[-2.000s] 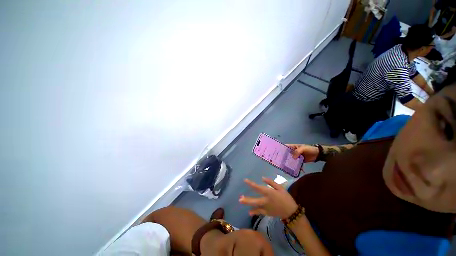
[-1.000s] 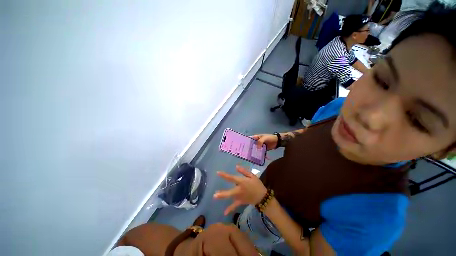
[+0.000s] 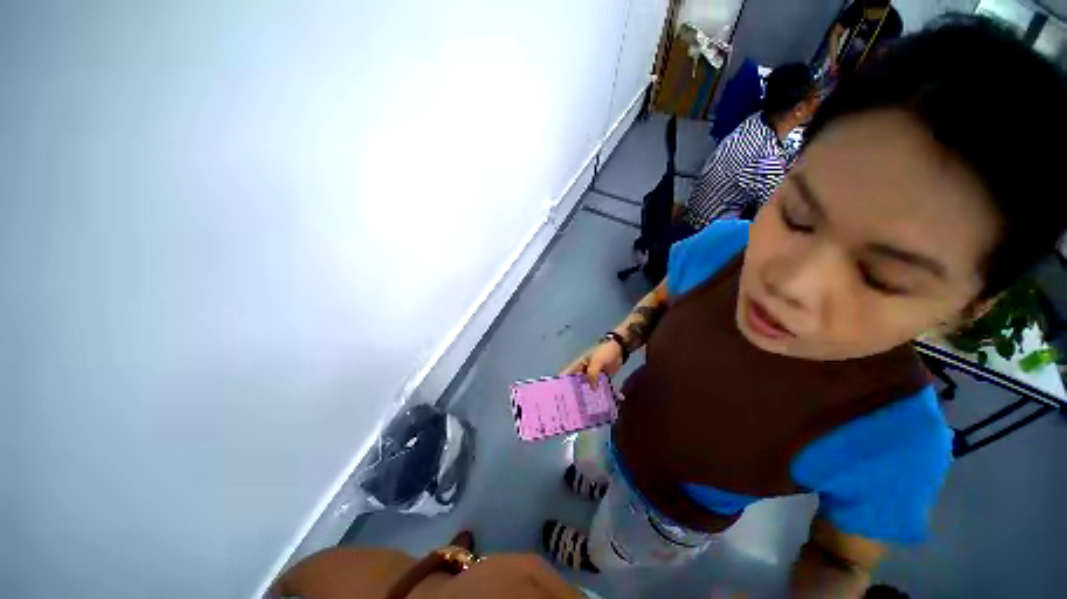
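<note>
Another person stands close in front on the right, in a blue top and brown vest. That person's hand holds a smartphone [image 3: 562, 408] with a lit pink screen. At the bottom edge lies my bare arm with a brown band and gold-coloured piece at the wrist. What seems to be my left hand [image 3: 515, 576] is beside it, cut off by the edge; its fingers and anything in it cannot be made out. My right hand cannot be made out.
A clear bag with dark and white cloth [image 3: 419, 459] lies on the floor against the white wall [image 3: 234, 234]. A person in a striped top [image 3: 739, 164] sits by a black chair [image 3: 658, 211] further back. A plant [image 3: 1009, 322] stands on a white table at the right.
The other person's free hand has dropped from beside the phone. The phone has lowered and turned more level. The view has shifted, and my arm shows less at the bottom edge.
</note>
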